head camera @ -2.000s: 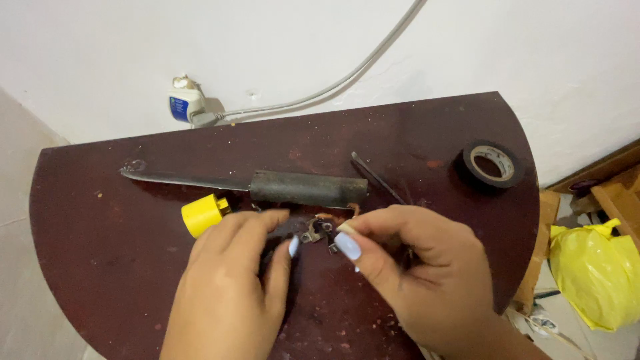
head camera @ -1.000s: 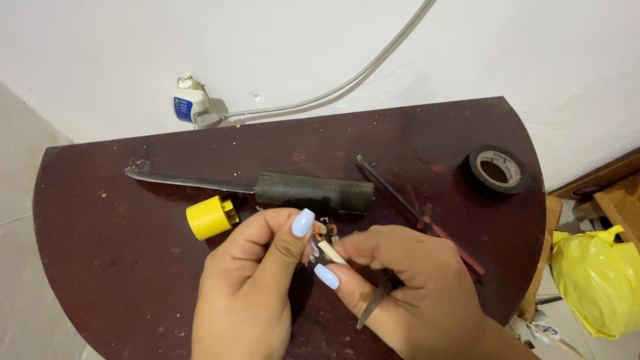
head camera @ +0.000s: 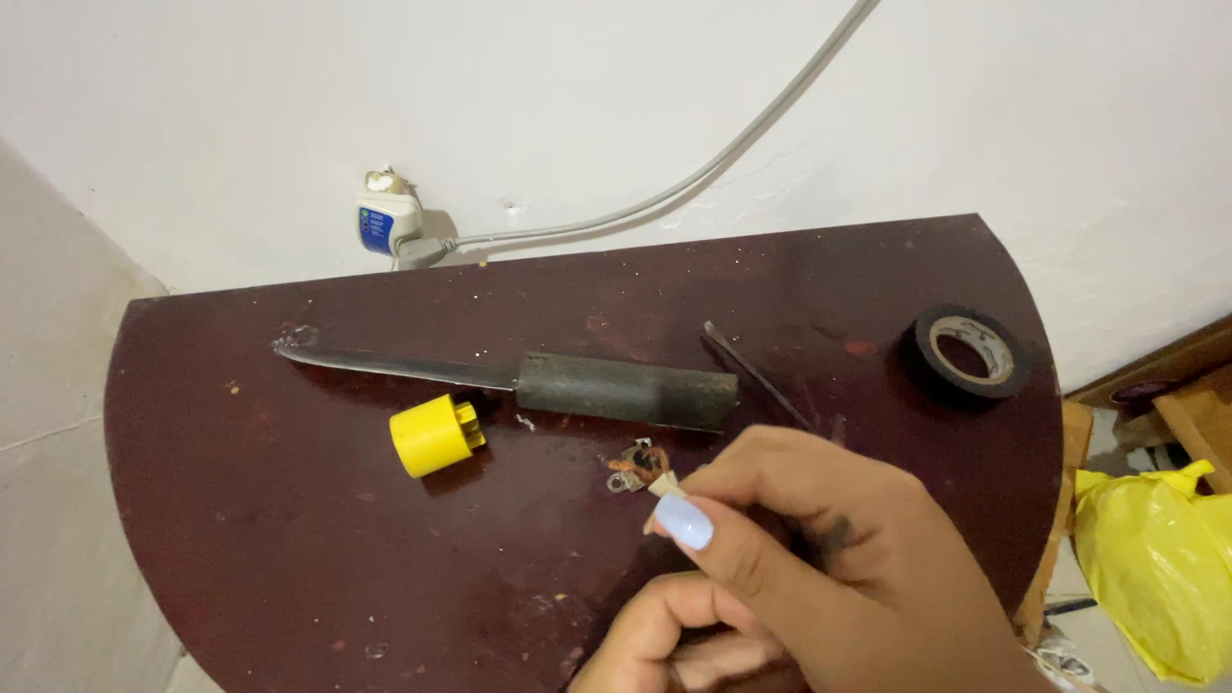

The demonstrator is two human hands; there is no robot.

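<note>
Between the thumb and forefinger of my right hand [head camera: 818, 558] is the pale end of a wire [head camera: 664, 484], with bare copper strands [head camera: 630, 466] and small metal terminals [head camera: 621, 481] beyond the fingertips. My left hand [head camera: 683, 626] is below it, fingers curled and partly hidden behind the right; what it holds cannot be made out. A yellow plastic plug part [head camera: 433, 436] lies left of the wire. Behind the wire is a knife with a dark cylindrical handle [head camera: 626, 390], its blade pointing left. The thin metal shaft of a tool [head camera: 760, 375] shows behind my right hand.
A roll of black electrical tape [head camera: 970, 354] lies at the right of the dark red table [head camera: 337, 539]. At the wall behind, a white plug adapter [head camera: 390, 221] holds a plug with a grey cable [head camera: 674, 192]. A yellow plastic bag [head camera: 1145, 568] is beyond the table's right edge.
My left hand has come away from the wire end and moved down toward me, below my right hand. The terminals, covered by fingers a second ago, now show.
</note>
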